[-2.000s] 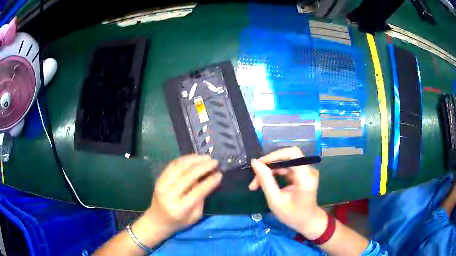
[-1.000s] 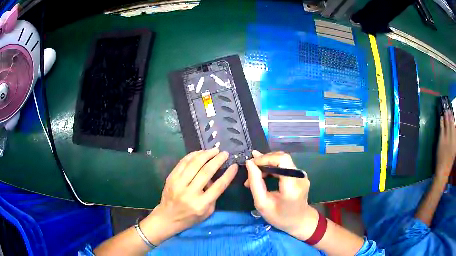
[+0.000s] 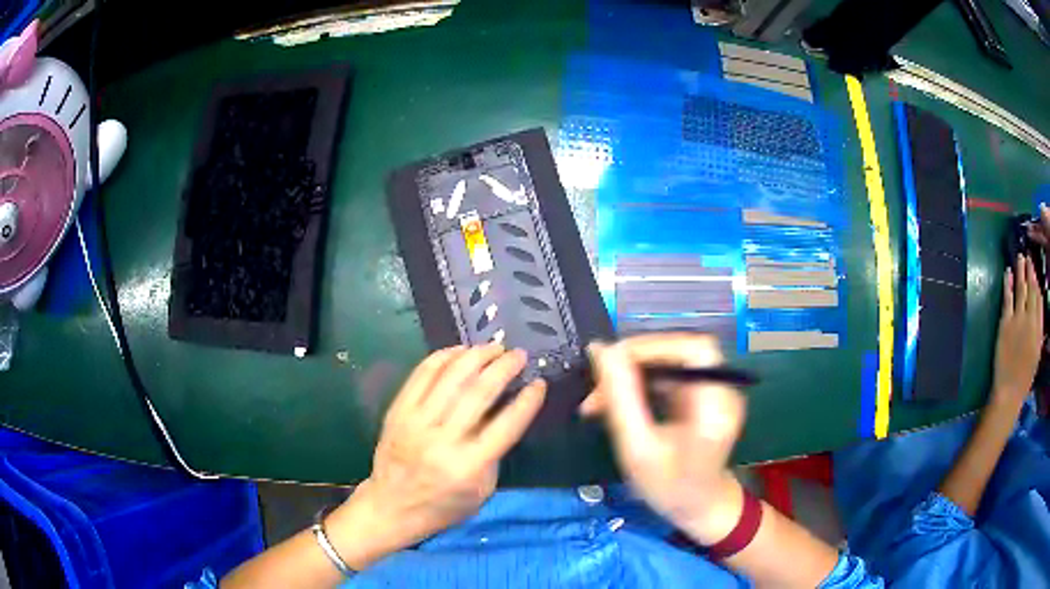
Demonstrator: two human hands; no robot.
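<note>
The phone middle frame [image 3: 493, 247], dark grey with slanted oval marks, white strips and a yellow-orange patch, lies on the black foam work pad [image 3: 417, 242], tilted a little. My left hand [image 3: 455, 420] rests over the frame's lower left end, fingertips on it; they hide that corner. My right hand [image 3: 668, 420] is blurred, just right of the frame's lower right corner, and holds the black tweezers [image 3: 720, 374]. The tweezers' tip cannot be made out.
A black foam parts tray [image 3: 253, 207] lies left. Adhesive sheets under blue film [image 3: 674, 196] lie right, then yellow tape [image 3: 872, 253] and a black strip sheet [image 3: 935, 259]. A pink-white fan [image 3: 40, 173] stands far left. Another person's hand [image 3: 1019, 334] is at the right edge.
My right hand with the tweezers has moved slightly right, off the frame's lower corner, and blurs. My left hand stays on the frame. The neighbour's hand has shifted a little.
</note>
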